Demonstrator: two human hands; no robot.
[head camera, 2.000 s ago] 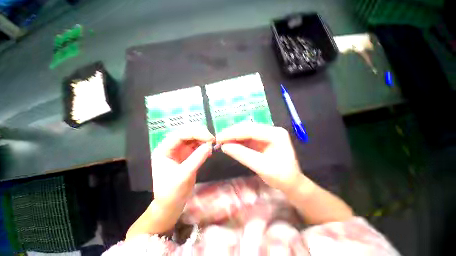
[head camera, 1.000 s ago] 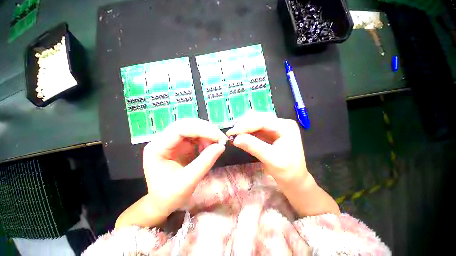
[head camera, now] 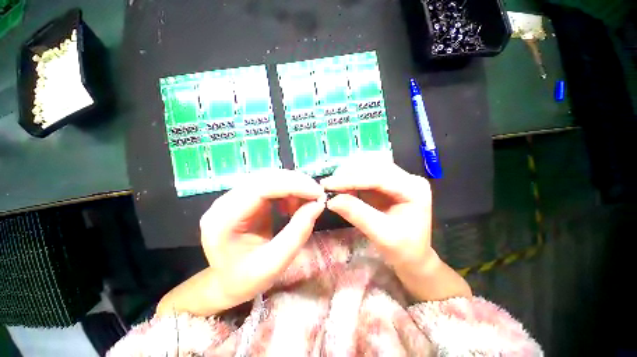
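My left hand (head camera: pixel 262 233) and my right hand (head camera: pixel 384 216) meet fingertip to fingertip just below the boards. A tiny dark component (head camera: pixel 327 198) is pinched between them; its details are too small to tell. Two green PCB panels lie side by side on the black mat, the left panel (head camera: pixel 225 159) and the right panel (head camera: pixel 335 143), each with a dotted middle band. My fingers overlap the panels' lower edges. A black bin of white pieces (head camera: pixel 52 87) is at the left. A black bin of dark glinting components (head camera: pixel 454 31) is at the upper right.
A blue and white marker pen (head camera: pixel 425 129) lies right of the panels on the mat (head camera: pixel 461 139). A loose blue cap (head camera: pixel 559 90) and a thin brownish item (head camera: pixel 537 56) lie farther right. Racked panels (head camera: pixel 42 272) stand at the lower left, below the bench edge.
The view has shifted, so the bench things sit differently in the picture. My hands stay together at the fingertips, still pinching the tiny component, with no clear move relative to the panels.
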